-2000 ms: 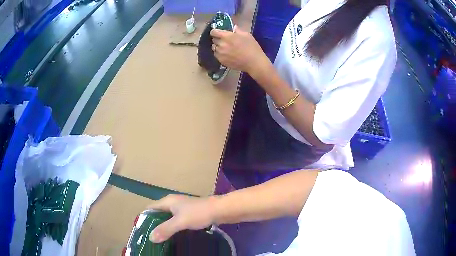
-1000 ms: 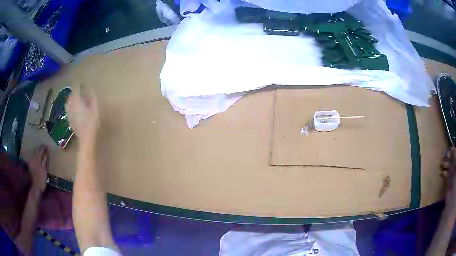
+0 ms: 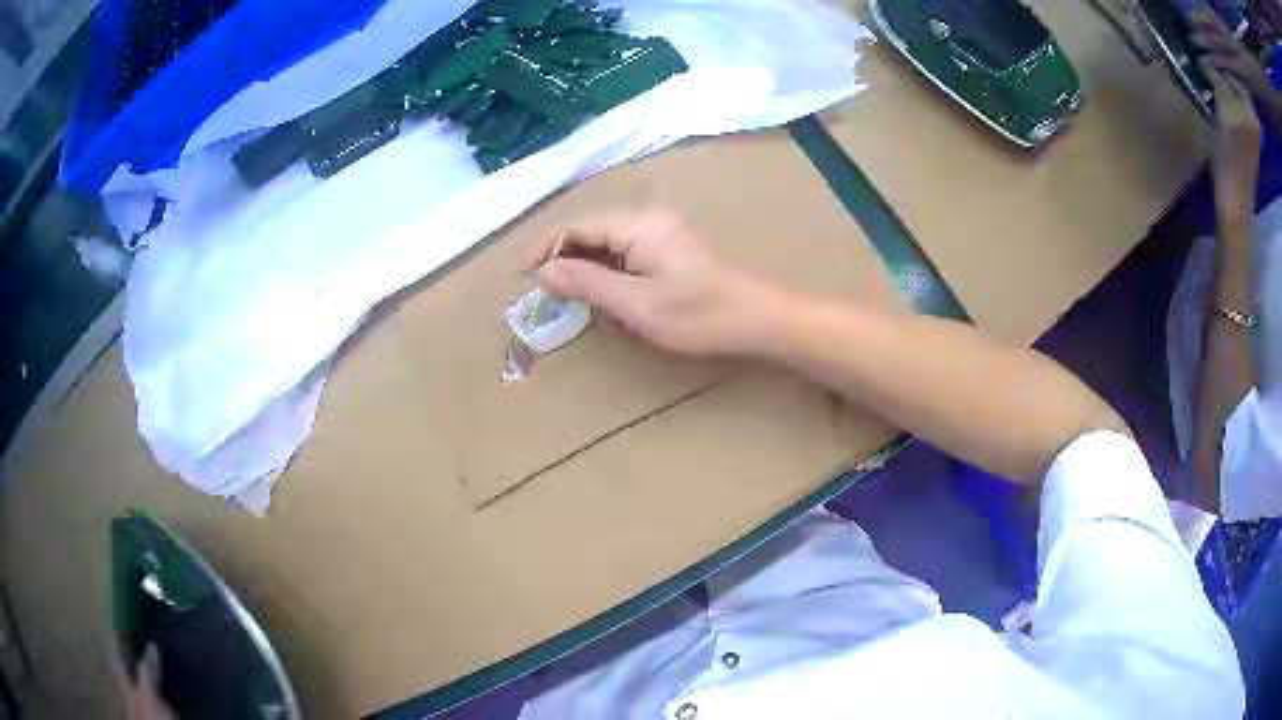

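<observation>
My right hand (image 3: pixel 654 281) is over the middle of the bench. Its fingertips pinch a thin pale stick (image 3: pixel 558 248) above the small white glue cup (image 3: pixel 548 321); the stick's lower end is at the cup. A clear shiny smear (image 3: pixel 516 364) lies beside the cup. A green car body (image 3: pixel 211 633) with a dark recessed middle is at the lower left, cut off by the frame edge. My left hand (image 3: pixel 145 692) shows only as blurred fingers on this body; the rest is out of view.
A crumpled white sheet (image 3: pixel 295 267) bears a pile of dark green parts (image 3: pixel 541 85). A blue bin (image 3: pixel 197 85) stands behind. Another green car body (image 3: pixel 991 63) lies on the cardboard at upper right. A neighbour's arm (image 3: pixel 1234 183) is at the right edge.
The view has swung from the right, across the bench. My right hand has left the car body at the right and now holds the stick. My left hand reached the left car body, which is now nearer.
</observation>
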